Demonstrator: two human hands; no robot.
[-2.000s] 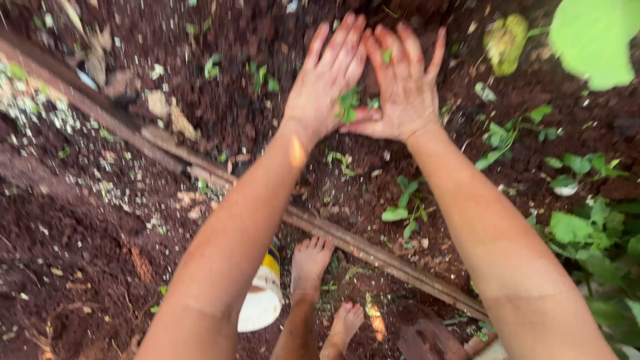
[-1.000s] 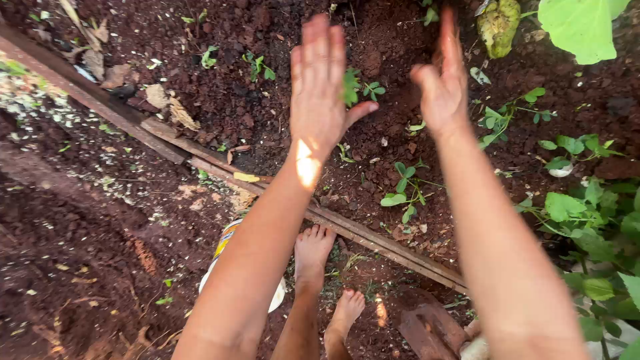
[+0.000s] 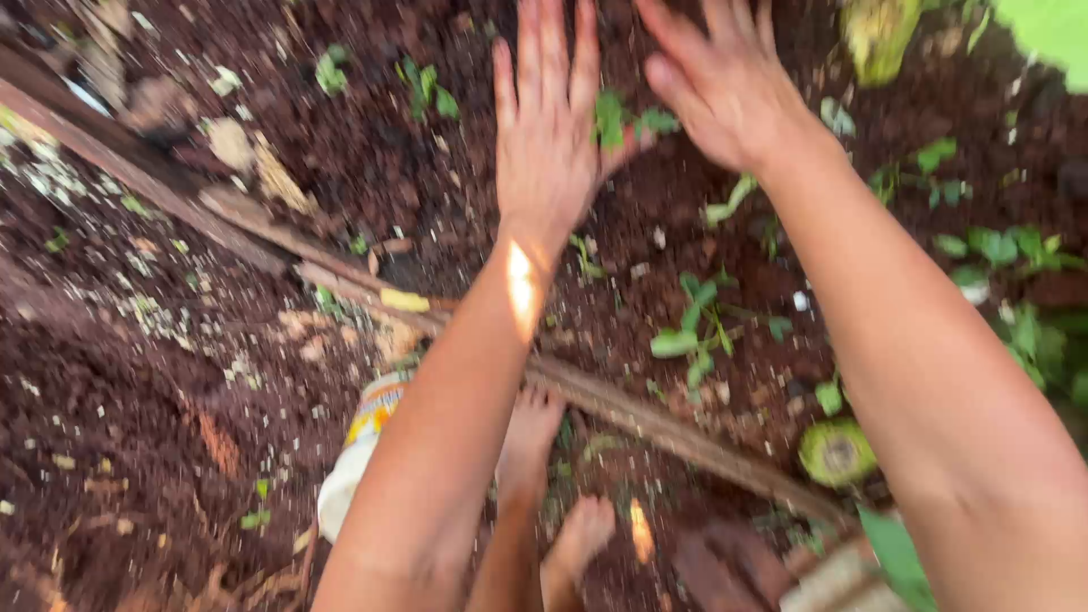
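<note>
Palm down, my left hand (image 3: 548,127) lies flat over dark reddish soil (image 3: 382,161), its fingers spread a little and nothing held. A small green seedling (image 3: 610,121) stands beside its thumb, between the two hands. To the right, my right hand (image 3: 727,89) is over the soil with fingers apart and holds nothing. The tips of some fingers reach the top edge of the view. Whether either palm touches the soil cannot be told, since motion blurs the picture. A leafy seedling (image 3: 697,327) grows below the right hand.
A wooden edging board (image 3: 680,438) runs diagonally between the bed and my bare feet (image 3: 527,442). A white container with a yellow label (image 3: 344,484) is partly behind my left forearm. A yellow-green fruit (image 3: 880,38) lies at upper right, another round green one (image 3: 837,453) near the board.
My hands were close together two seconds ago, then farther apart a second ago; now the right hand is nearer the left again. The round green thing by the board has come into sight.
</note>
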